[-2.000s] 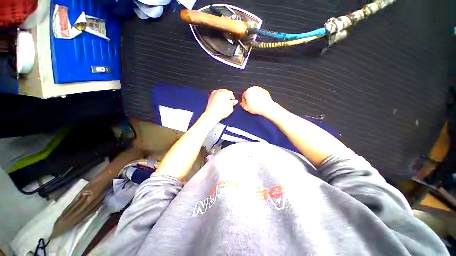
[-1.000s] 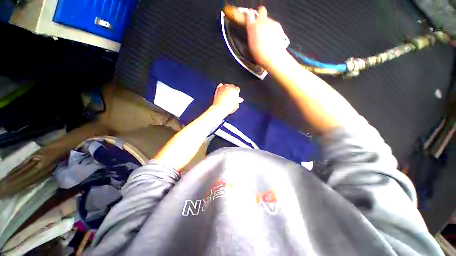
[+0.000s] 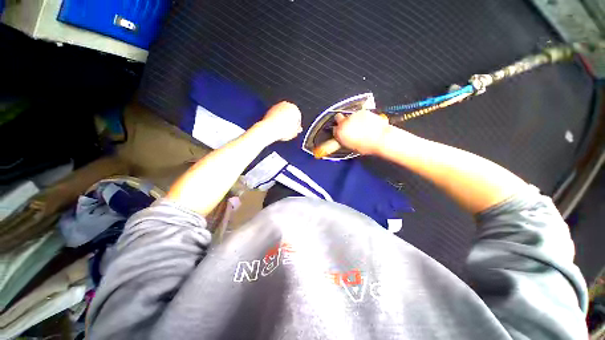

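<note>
A navy garment piece [image 3: 355, 186] with white blocks and stripes lies along the near edge of the dark ribbed pressing table [image 3: 265, 46]. My right hand [image 3: 361, 131] is closed around the handle of the steam iron [image 3: 325, 135], whose soleplate rests on the upper edge of the navy cloth. My left hand [image 3: 284, 121] is closed at the cloth's upper edge, just left of the iron; its fingertips are hidden, so whether it pinches the cloth cannot be told.
A blue and yellowish hose [image 3: 431, 104] runs from the iron to a wrapped section at upper right. A blue box [image 3: 116, 20] is on a pale stand at upper left. A basket of cloth pieces [image 3: 99, 216] is at lower left.
My right hand has gone from the cloth to the iron, grasped it and brought it down onto the navy piece. My left hand has stayed near the cloth's upper edge.
</note>
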